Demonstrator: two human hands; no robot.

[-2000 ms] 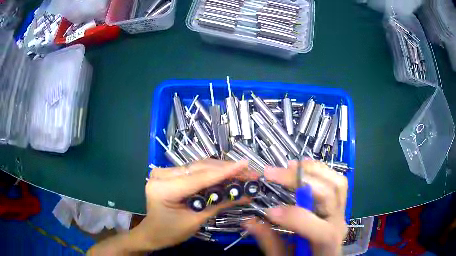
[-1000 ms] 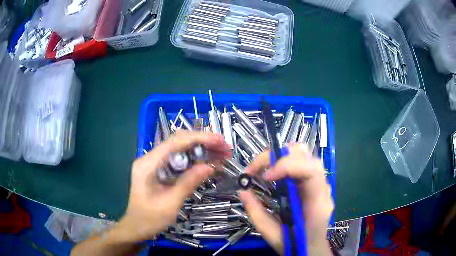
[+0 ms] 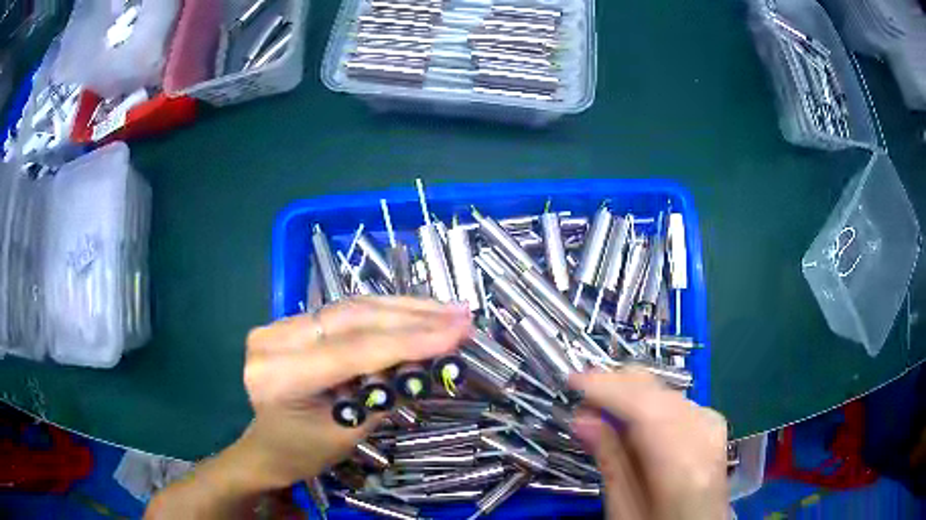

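Observation:
My left hand point(image 3: 345, 376) holds several cylindrical parts side by side over the blue parts bin point(image 3: 487, 190). Their round black end caps point(image 3: 414, 384) with pale centres face me, some with yellow-green strands. My right hand point(image 3: 655, 432) is over the bin's right side, blurred, with thumb and fingers close together near loose cylinders point(image 3: 538, 345). A small dark blue bit shows between its fingers; most of the tool is hidden, and I cannot tell whether it also grips a cylinder. The bin is heaped with silver cylinders with thin stems.
Beyond the bin stands a clear packing box point(image 3: 462, 105) of cylinders in rows. At left are closed clear boxes point(image 3: 91, 264), a red tray point(image 3: 152, 120) and a side box point(image 3: 244, 86). At right are a clear box of slim parts point(image 3: 812, 91) and a tilted clear container point(image 3: 863, 254).
The left hand's end caps have turned towards me and show clearly. The right hand has moved right and down, away from the left, and the long blue tool is now mostly out of sight.

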